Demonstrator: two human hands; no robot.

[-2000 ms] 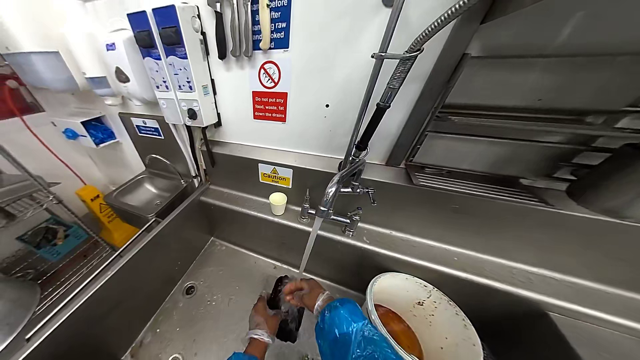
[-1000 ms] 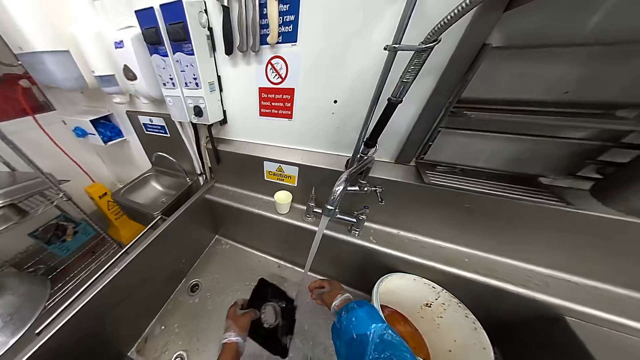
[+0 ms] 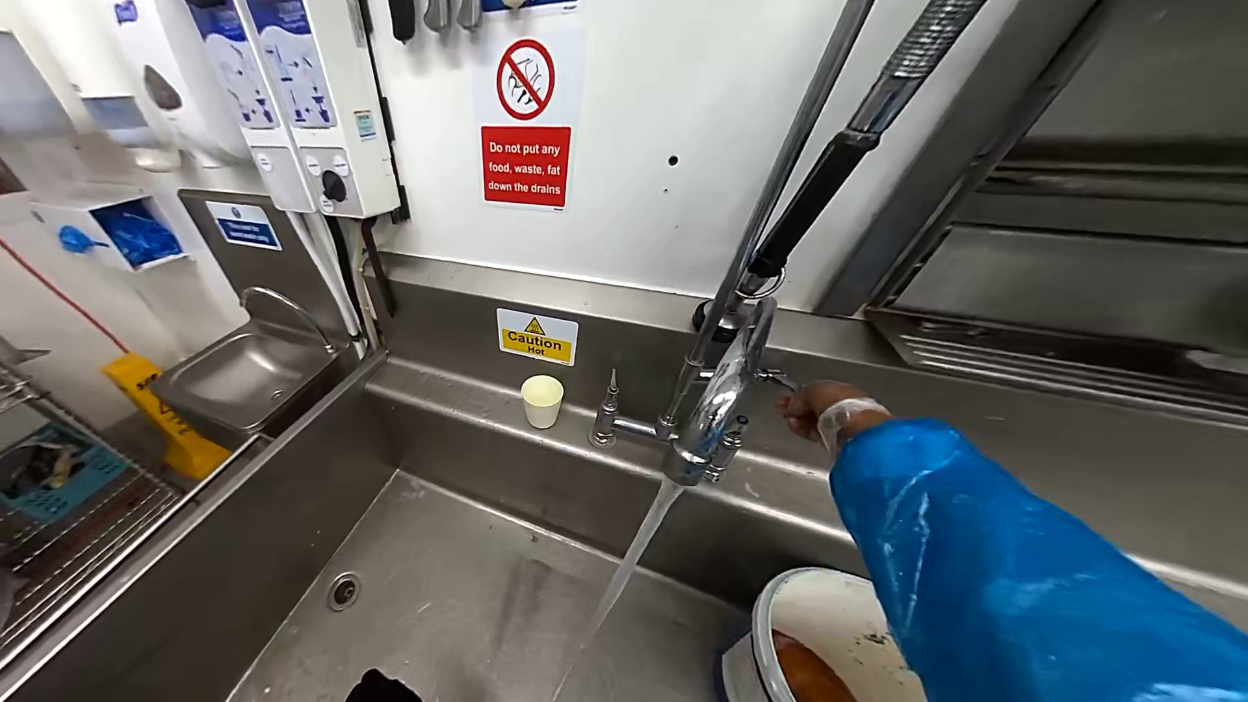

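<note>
My right hand [image 3: 817, 409], in a clear glove with a blue plastic sleeve over the arm, is at the lever [image 3: 777, 378] on the right of the chrome tap [image 3: 726, 390]. Its fingers are curled against the lever's end; how firmly they hold it cannot be told. Water [image 3: 634, 546] runs from the spout into the stainless steel sink [image 3: 468, 585]. At the bottom edge shows part of a black item [image 3: 382, 687]. My left hand is out of view.
A white bucket [image 3: 763, 624] with orange-brown contents stands in the sink at right. A pale yellow cup [image 3: 542, 401] sits on the back ledge, left of the tap. A small hand basin [image 3: 253, 375] and a yellow floor sign [image 3: 166, 414] are at left.
My right hand has moved from beside the water stream up to the tap lever. My left hand, earlier on the black item, has gone out of view. The camera view has shifted closer to the tap.
</note>
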